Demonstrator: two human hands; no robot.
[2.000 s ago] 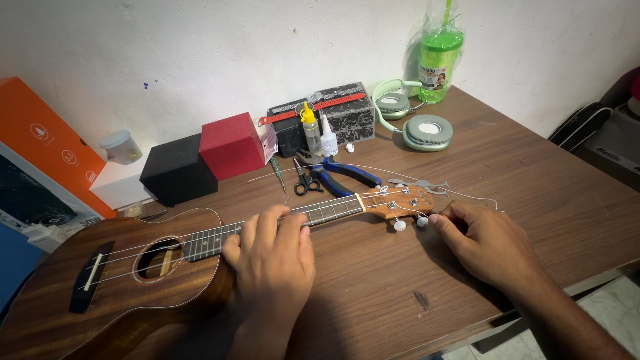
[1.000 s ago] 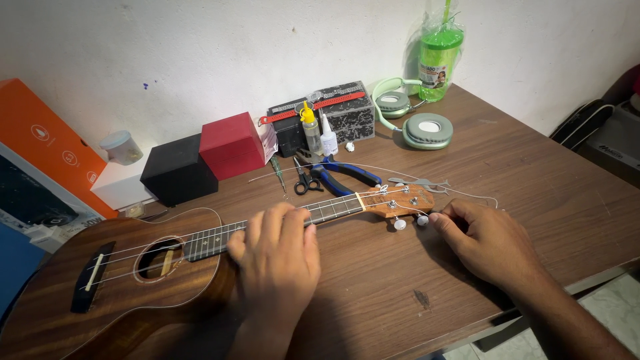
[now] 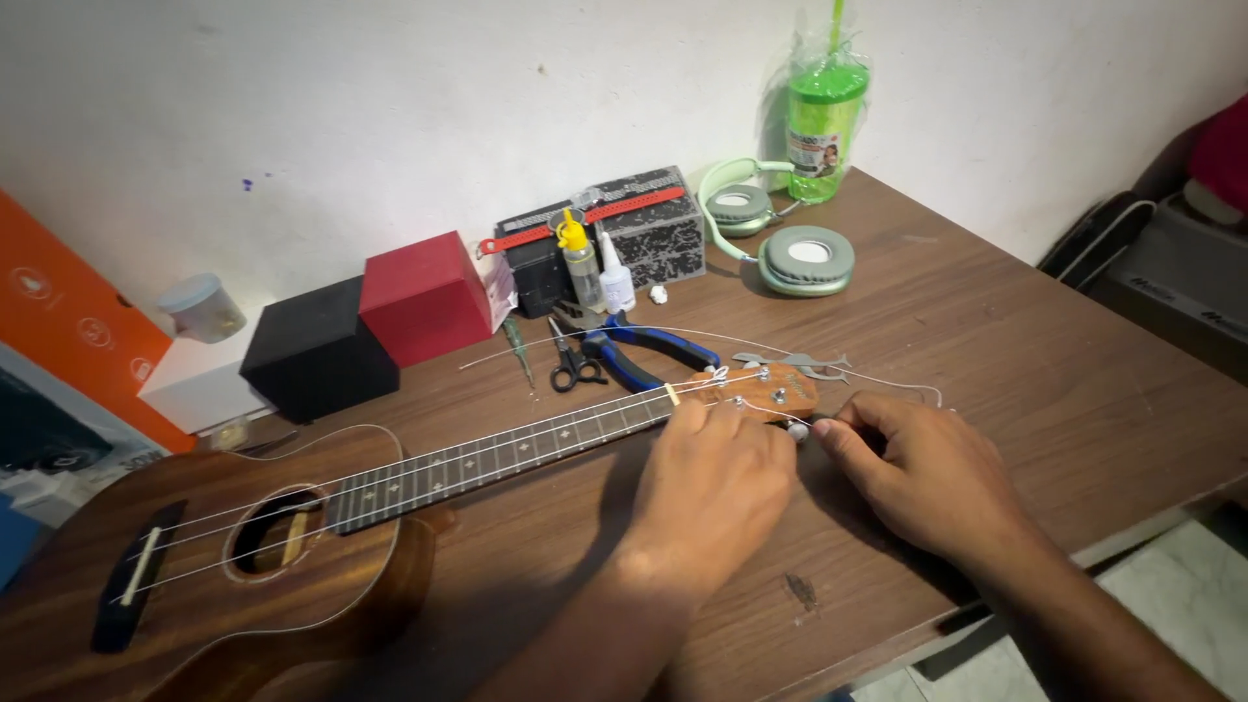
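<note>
A brown wooden ukulele (image 3: 322, 565) lies on the desk, its body at the left and its headstock (image 3: 795, 390) toward the right. Several pale strings run along the fretboard (image 3: 507, 453). My left hand (image 3: 717, 478) rests over the nut end of the neck and the near side of the headstock; its fingertips are partly hidden. Just right of the headstock, my right hand (image 3: 907, 468) pinches a thin white string (image 3: 780, 412) between thumb and forefinger. Another length of string (image 3: 682, 330) curves loosely over the tools behind the headstock.
Blue-handled pliers (image 3: 634, 356), small black scissors (image 3: 575, 369), a screwdriver (image 3: 519, 353) and a flat grey metal tool (image 3: 795, 363) lie behind the neck. Farther back stand two small bottles (image 3: 614, 278), a red box (image 3: 429, 297), a black box (image 3: 322, 341), headphones (image 3: 804, 261) and a green cup (image 3: 829, 127).
My left hand has moved right, from over the fretboard to the nut and headstock. My right hand has stayed beside the headstock.
</note>
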